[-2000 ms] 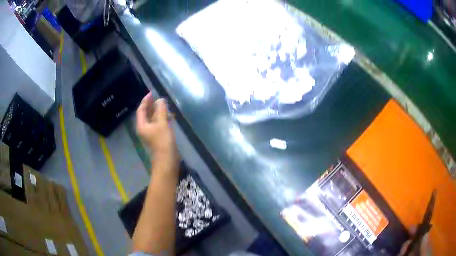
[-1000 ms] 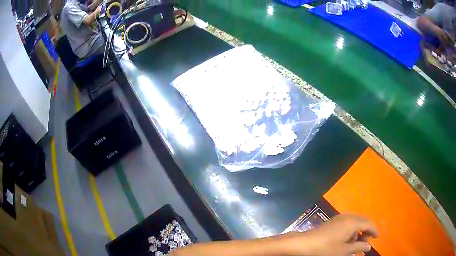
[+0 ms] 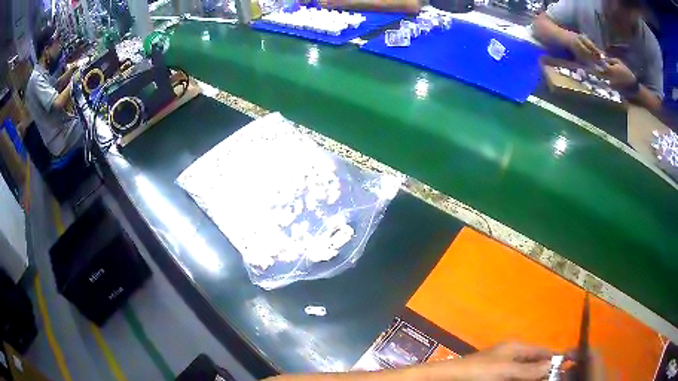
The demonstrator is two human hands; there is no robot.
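My left hand (image 3: 513, 363) reaches in along the bottom edge, over the printed part of the work mat. Its fingertips are closed on a small white unit (image 3: 555, 367). A dark, thin hand tool (image 3: 585, 331) stands upright and blurred just right of the unit, over the orange part of the mat (image 3: 498, 290). My right hand (image 3: 581, 371) is blurred and mostly cut off by the bottom edge, at the tool's lower end. Whether the tool touches the unit is unclear.
A clear bag of white parts (image 3: 290, 208) lies left of the mat, with one loose white piece (image 3: 315, 310) below it. The green conveyor (image 3: 416, 123) runs beyond the bench rail, with blue sheets (image 3: 468, 63) across it. Black totes (image 3: 100, 260) stand on the floor. Two people sit nearby.
My left hand has moved from above the floor bin across to the mat and is now closed on a white unit. The view has swung right, showing more conveyor and the person opposite.
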